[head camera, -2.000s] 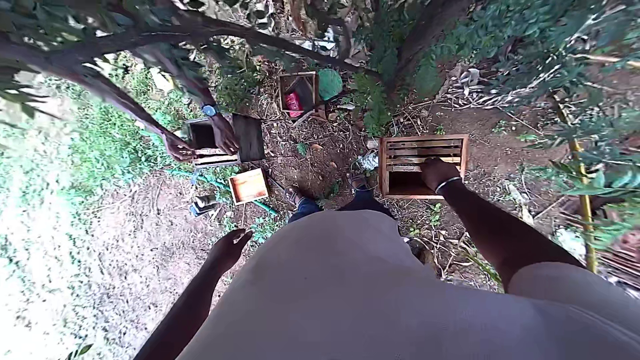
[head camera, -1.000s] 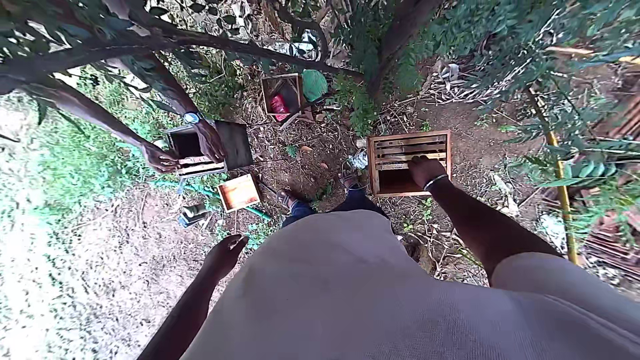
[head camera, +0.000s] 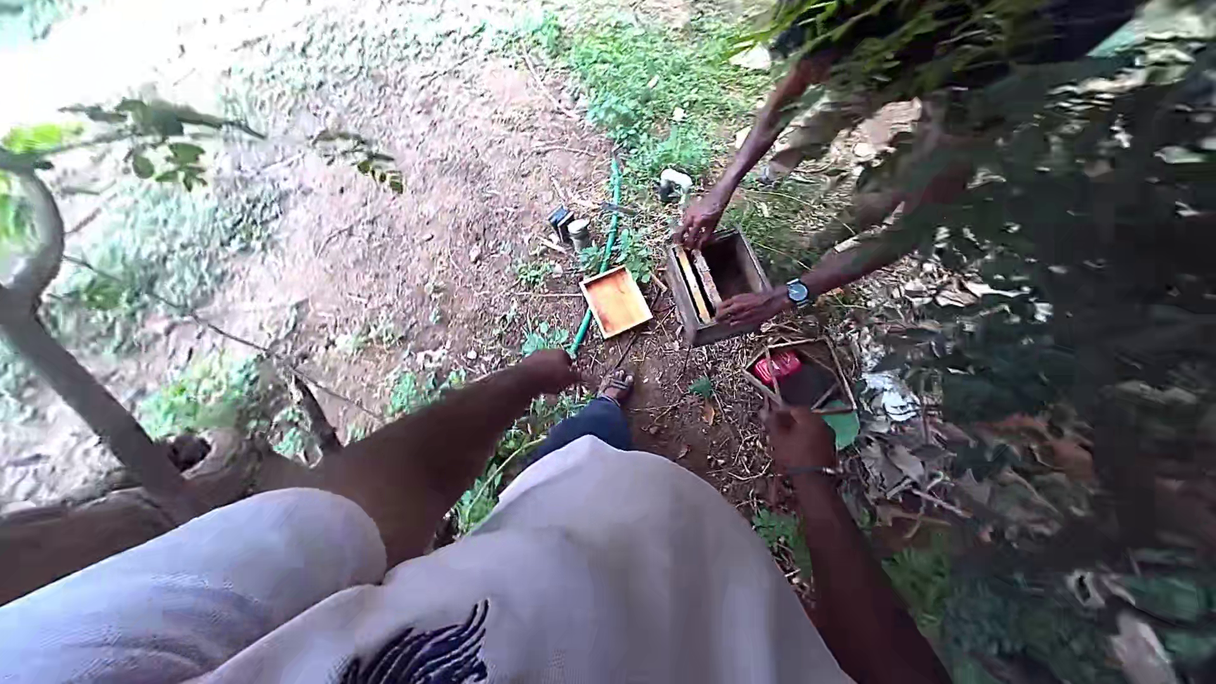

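Observation:
My left hand (head camera: 551, 370) hangs at the middle of the view, its fingers blurred; it overlaps the near end of a green hose (head camera: 615, 218), and contact cannot be told. My right hand (head camera: 800, 439) is over the lower edge of an open wooden-edged box (head camera: 848, 369) with a red object (head camera: 777, 367) in it; whether it grips anything is unclear. Beyond, another person's two hands are at a dark wooden box (head camera: 708, 334) with upright wooden frames (head camera: 695, 285) at one side. A shallow wooden tray (head camera: 616, 302) with an orange-brown inside lies left of that box.
Small dark and metal items (head camera: 573, 228) and a white-and-black object (head camera: 674, 183) lie on the ground past the tray. A tree branch (head camera: 85, 399) crosses the left side, leafy branches hang at the right, and my sandalled foot (head camera: 617, 385) is near the tray.
My right hand has left the slatted wooden box, which is out of view now. The view has swung strongly toward the other person's box. That person's hands remain at it.

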